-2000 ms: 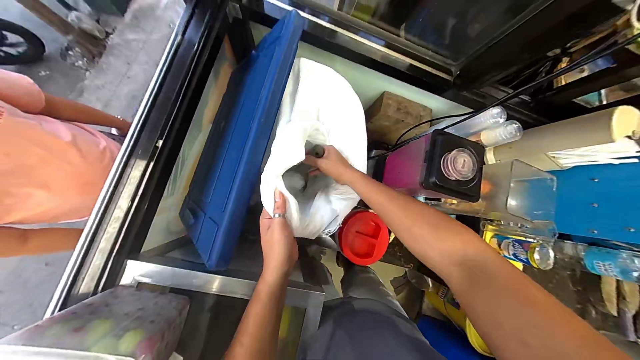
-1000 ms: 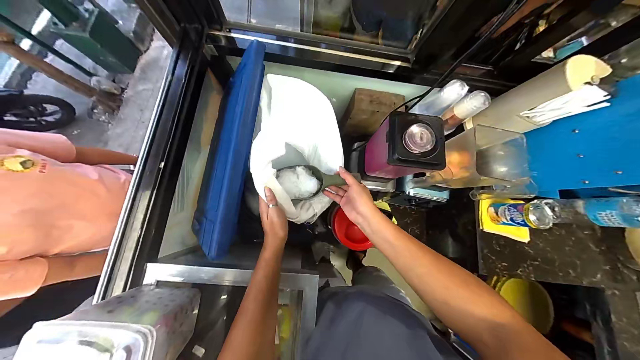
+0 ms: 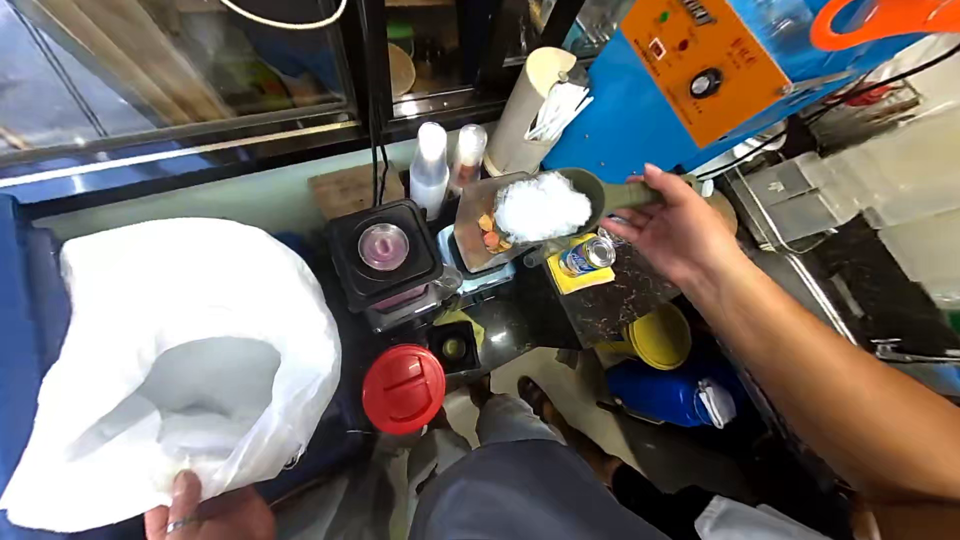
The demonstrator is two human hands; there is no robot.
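My right hand (image 3: pixel 671 217) grips the handle of a green scoop (image 3: pixel 596 187) heaped with crushed ice (image 3: pixel 544 208). The scoop is over a clear blender jar (image 3: pixel 472 225), which holds some orange-brown pieces. At the lower left, my left hand (image 3: pixel 210 514) pinches the near rim of a large white sack (image 3: pixel 187 285), whose mouth gapes upward. A second blender with a black lid (image 3: pixel 384 255) and pinkish contents stands between the sack and the clear jar.
A red lid (image 3: pixel 403 388) lies near the counter edge. Stacked plastic cups (image 3: pixel 430 169) and a holder of white straws (image 3: pixel 525 112) stand along the window. A can (image 3: pixel 589 256) rests on a yellow cloth (image 3: pixel 574 281). A blue machine (image 3: pixel 607 112) is beyond. Below are a yellow bucket (image 3: pixel 660 336) and a blue container (image 3: pixel 652 394).
My right hand has left the sack's mouth and is out to the right with the ice-filled scoop. My left hand remains at the sack's rim. The view has swung right.
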